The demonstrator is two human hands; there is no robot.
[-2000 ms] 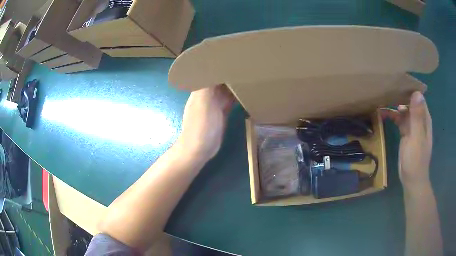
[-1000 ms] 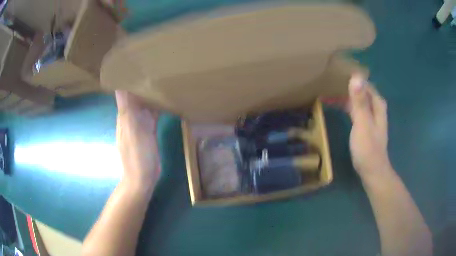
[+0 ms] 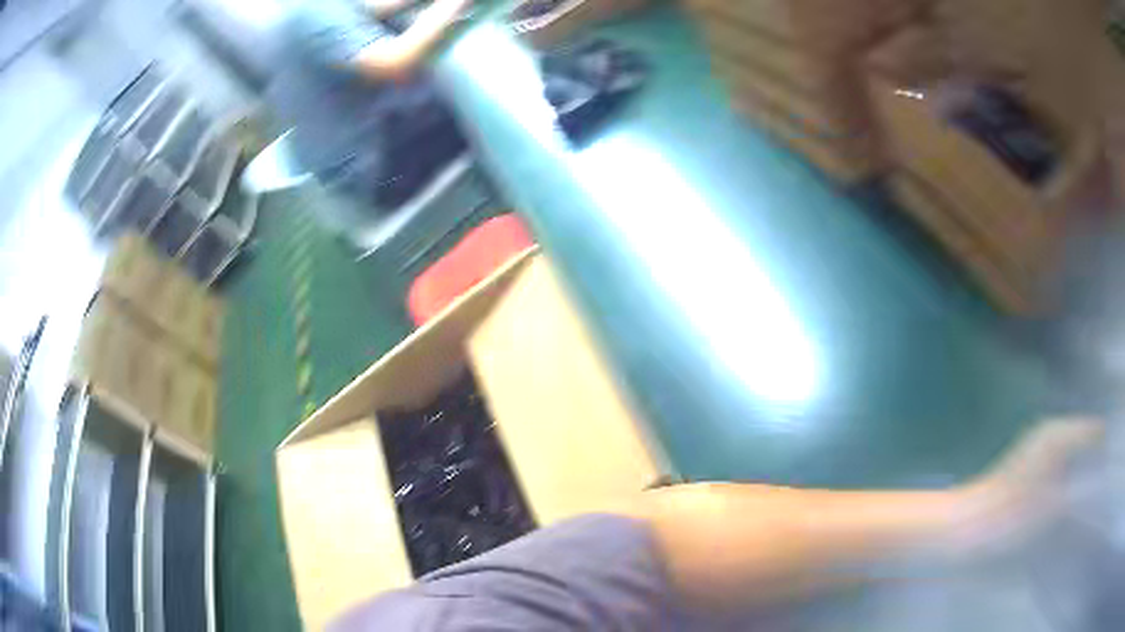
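Note:
The view is strongly blurred and turned to the left. My left forearm reaches right across the table edge, and my left hand (image 3: pixel 1042 475) is a blur at the right; its fingers and anything in them cannot be made out. My right hand is not in view. The mailer box from before is not in view. A large open bulk carton (image 3: pixel 561 407) stands beside the table edge, left of my arm, with its flaps open and black cables or adapters (image 3: pixel 457 482) inside.
Brown boxes (image 3: pixel 962 235) are stacked on the green table (image 3: pixel 864 395) at the upper right, the top one open with black contents. A dark heap (image 3: pixel 592 87) lies farther back. A person (image 3: pixel 358 111), a red object (image 3: pixel 469 266), cartons (image 3: pixel 154 333) and racks stand left.
The view has swung left, away from the open mailer box. The bulk carton, floor and a person have come into view. My right hand has left the picture.

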